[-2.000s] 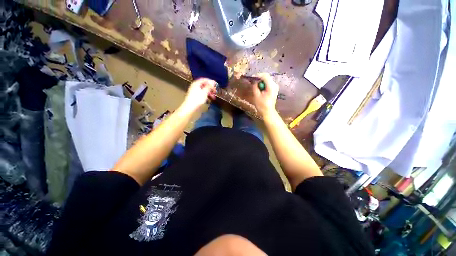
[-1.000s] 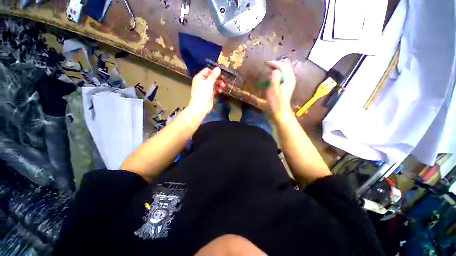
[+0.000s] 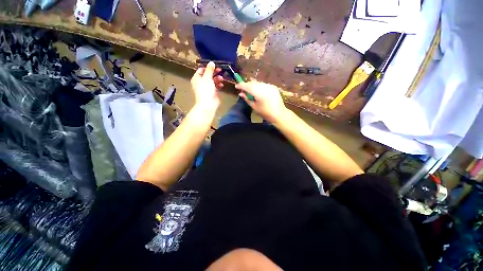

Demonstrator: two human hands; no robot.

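My left hand (image 3: 205, 84) holds a dark, finger-length machine part (image 3: 214, 64) in its fingertips, just over the table's front edge. My right hand (image 3: 262, 98) grips the green-handled screwdriver (image 3: 244, 87). The screwdriver's shaft points up and left, with its tip at or close to the right end of the dark part; contact cannot be told. The navy cloth scrap (image 3: 217, 44) lies on the table just beyond my left hand.
A small dark metal part (image 3: 307, 70) lies mid-table. The yellow-handled brush (image 3: 351, 84) lies at the right, beside a dark tool. The silver base plate (image 3: 258, 8) is cut off at the top. Paper patterns (image 3: 370, 24) and pale fabric (image 3: 423, 114) lie at the right.
My right hand has moved left and brought the screwdriver to the dark part. The small part mid-table is now uncovered. The view has shifted, so the table sits higher.
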